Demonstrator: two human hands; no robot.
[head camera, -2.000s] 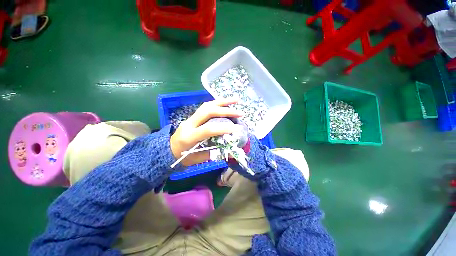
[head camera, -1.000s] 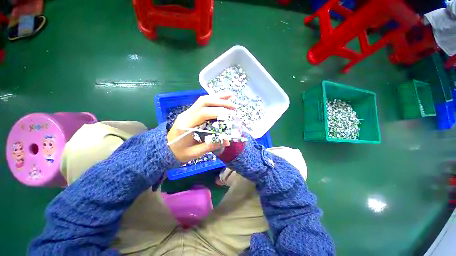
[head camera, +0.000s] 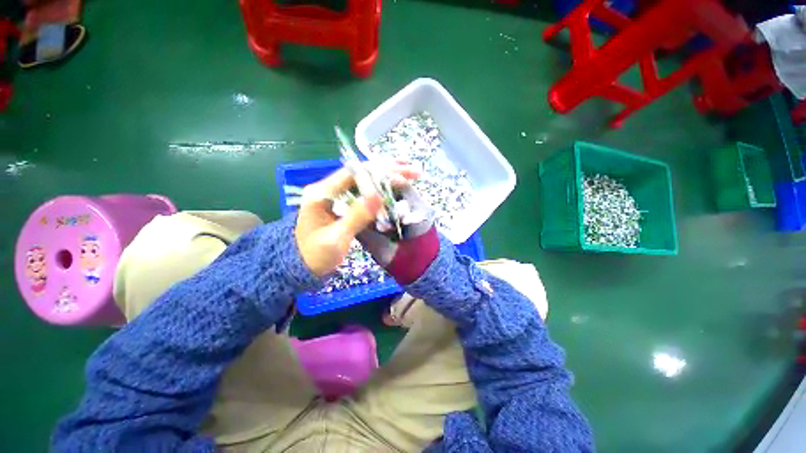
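Note:
My bare left hand (head camera: 327, 232) holds several thin white and pale green sticks and small pieces, blurred, above the blue crate (head camera: 340, 305). My gloved right hand (head camera: 402, 232), with a dark red cuff, touches it from the right and holds part of the same plastic pieces (head camera: 376, 188). Some sticks point up and away from me. The white tub (head camera: 485, 159) sits tilted across the back right of the blue crate, partly filled with small white and greenish bits. The blue crate holds similar bits. The hands hide part of the crate.
A green crate (head camera: 557, 208) with similar pieces stands on the right, another green crate (head camera: 730, 181) beyond it. A pink stool (head camera: 88, 283) stands by my left leg. Red stools (head camera: 314, 31) stand ahead. A slipper (head camera: 51, 44) shows far left.
The hands have turned and opened out from a cupped pose. The sticks now point upward and away instead of toward the lower left. The bins have not moved.

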